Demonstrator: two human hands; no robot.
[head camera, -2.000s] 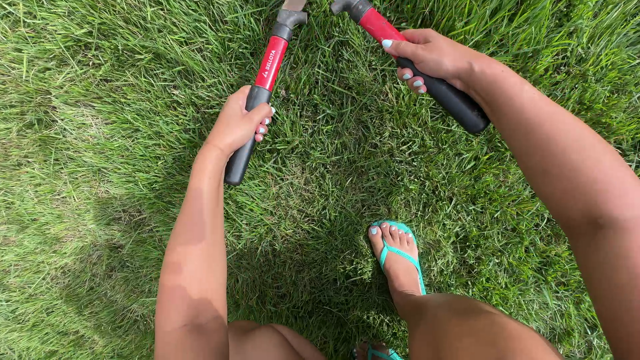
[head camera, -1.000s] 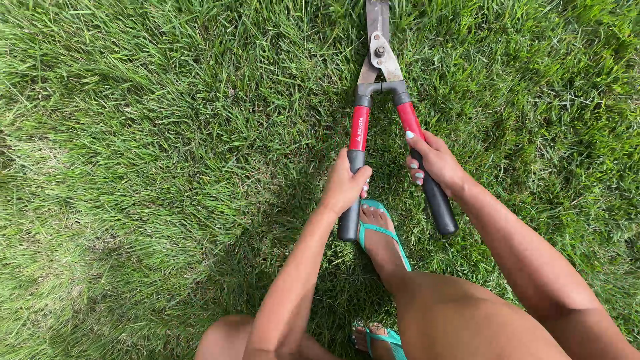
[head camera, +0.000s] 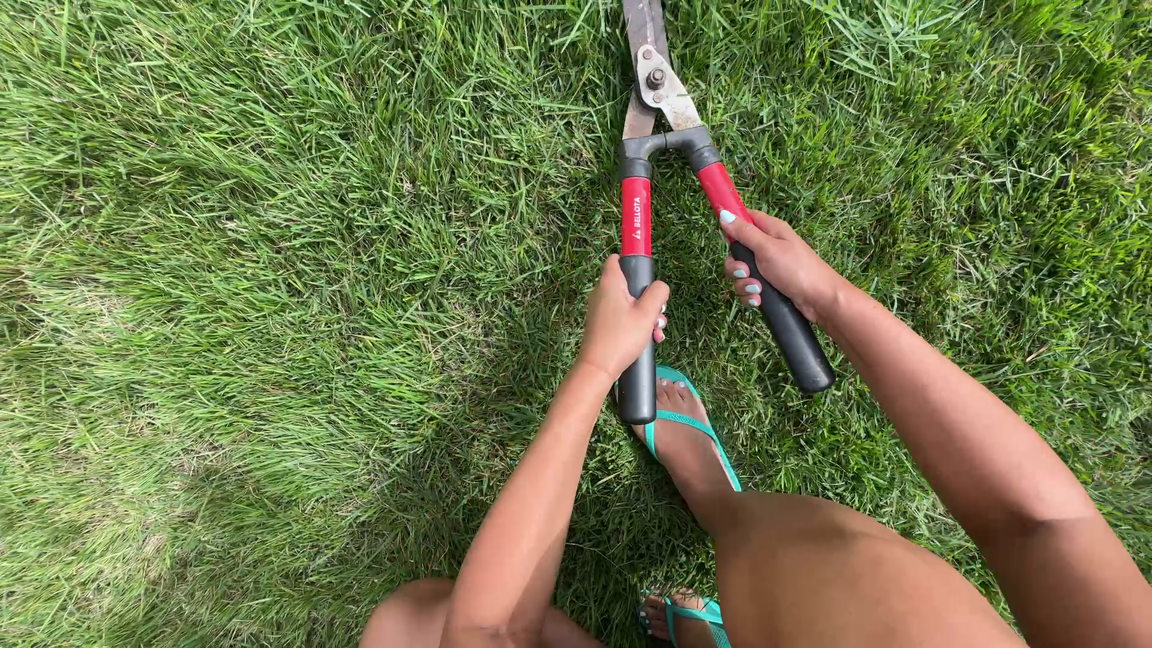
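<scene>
Bellota hedge shears (head camera: 656, 79) with red and black handles lie over the grass at the upper middle, blades pointing up and out of view at the tips. The handles meet at their inner stops, and the visible parts of the blades overlap. My left hand (head camera: 621, 315) is wrapped round the black grip of the left handle, whose end is over the toes of a sandalled foot. My right hand (head camera: 776, 261) grips the right handle where red meets black, its thumb on the red part.
Long grass (head camera: 270, 225) spreads around the shears. A foot in a turquoise flip-flop (head camera: 679, 432) stands just below the left handle. Another turquoise flip-flop (head camera: 697, 614) shows at the bottom edge, beside my bent leg (head camera: 837, 558).
The handles were wide apart two seconds ago and have come together. Between one second ago and now, the shears and both hands have hardly changed.
</scene>
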